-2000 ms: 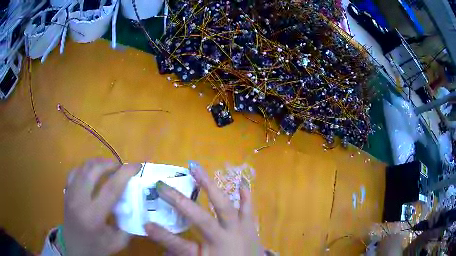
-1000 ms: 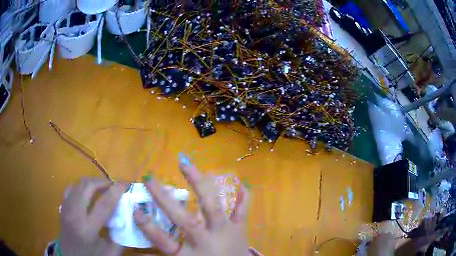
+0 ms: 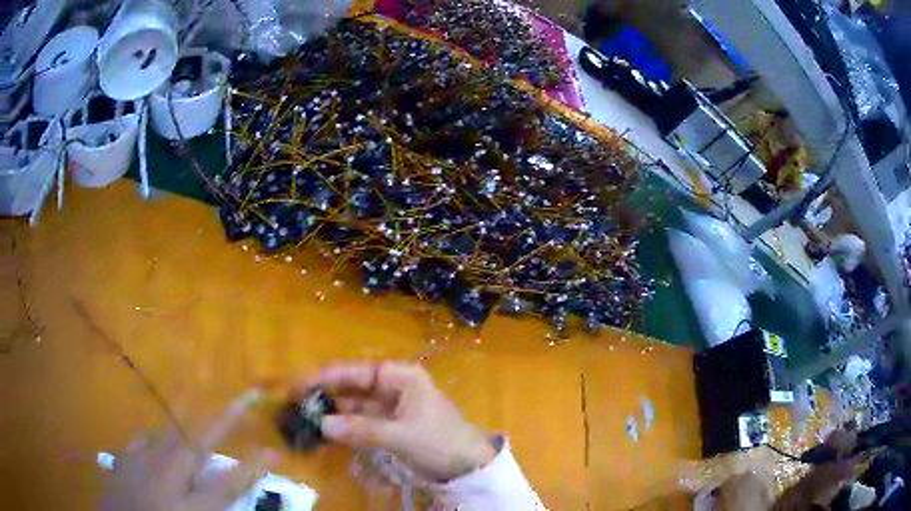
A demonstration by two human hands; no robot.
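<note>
My right hand [image 3: 405, 419] holds a small dark camera module [image 3: 308, 417] between thumb and fingers above the table. My left hand [image 3: 165, 469] is blurred at the lower left, a finger pointing toward the module; its grip is unclear. The white camera housing [image 3: 292, 493] is beside it, cut off by the bottom edge, with a dark opening in its face. A thin dark-reddish lead [image 3: 130, 361] runs from the left hand over the tabletop. A large tangled pile of camera modules [image 3: 430, 215] with yellow wires lies behind.
White camera bodies [image 3: 102, 150] with antennas stand at the back left. A black box [image 3: 727, 397] sits at the right, with clear plastic bags [image 3: 704, 289] behind it. Another person's hand [image 3: 744, 489] shows at the lower right. Pale loose parts [image 3: 385, 467] lie under my right wrist.
My right hand has left the housing and now holds a dark module. The single module at the pile's front edge is gone from there. The view has shifted, and the housing sits lower in it.
</note>
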